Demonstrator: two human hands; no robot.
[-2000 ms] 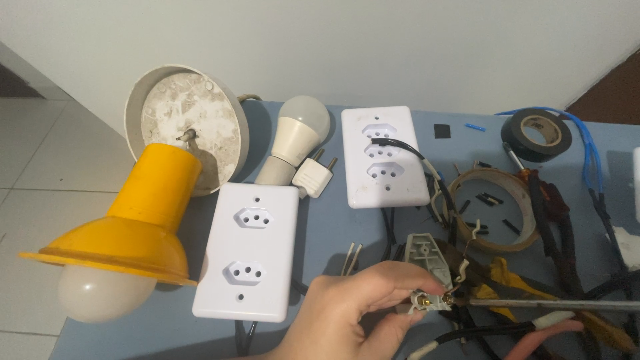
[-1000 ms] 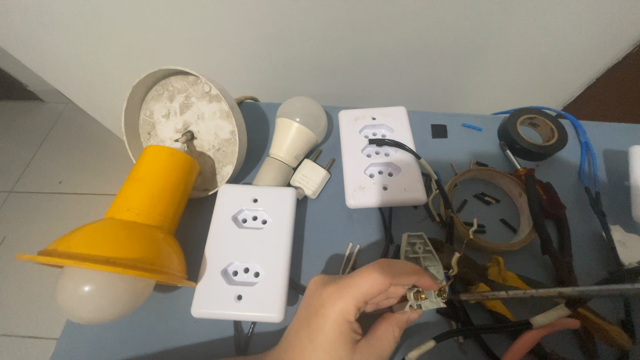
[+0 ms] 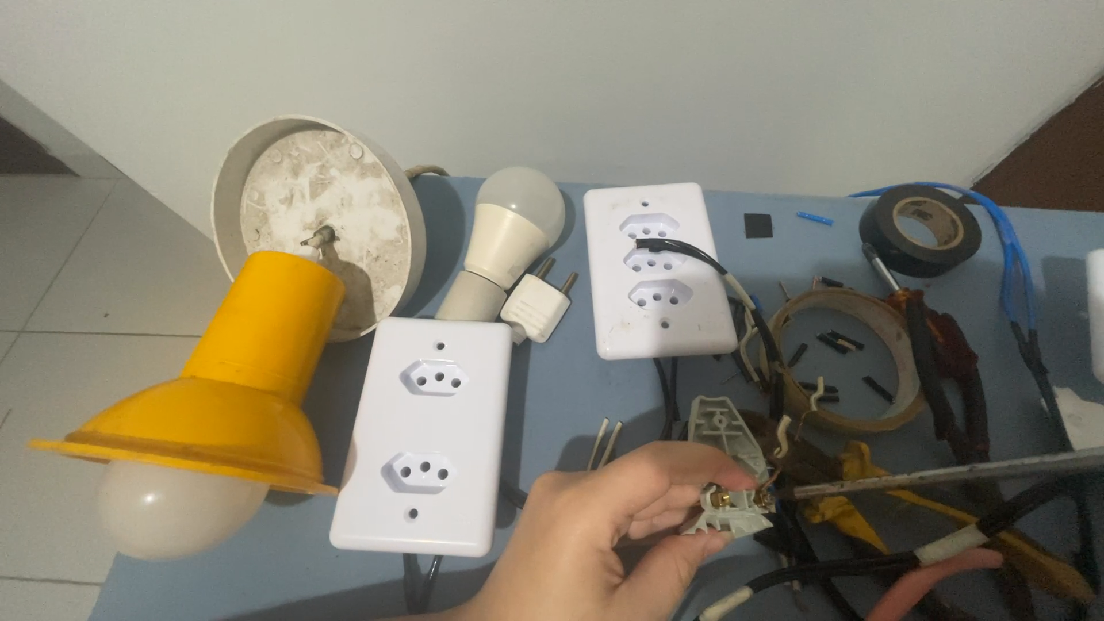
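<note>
My left hand [image 3: 604, 535] comes up from the bottom edge and pinches an opened grey plastic plug body [image 3: 733, 520] between thumb and fingers. Brass screw terminals show inside it. A thin metal shaft, apparently a screwdriver's [image 3: 940, 476], enters from the right edge, its tip at the plug's right-hand terminal. Whatever holds its other end is out of frame; my right hand is not in view. Just behind the fingers is a grey plastic half-shell [image 3: 723, 427]. Thin wires with bared ends [image 3: 783, 438] rise beside the terminal. Fine contact at the tip is too small to tell.
Two white socket plates [image 3: 420, 509] [image 3: 604, 267], a yellow lamp [image 3: 259, 328] with a round base [image 3: 405, 259], a bulb [image 3: 504, 233] and a white plug [image 3: 536, 306] lie left and behind. Rightward are black tape [image 3: 957, 250], a tape ring [image 3: 780, 332], cables and yellow-handled tools [image 3: 832, 522].
The metal shaft has swung, its right-hand part now higher in view, while its tip stays by the plug's terminal. My left hand keeps its pinch on the plug body.
</note>
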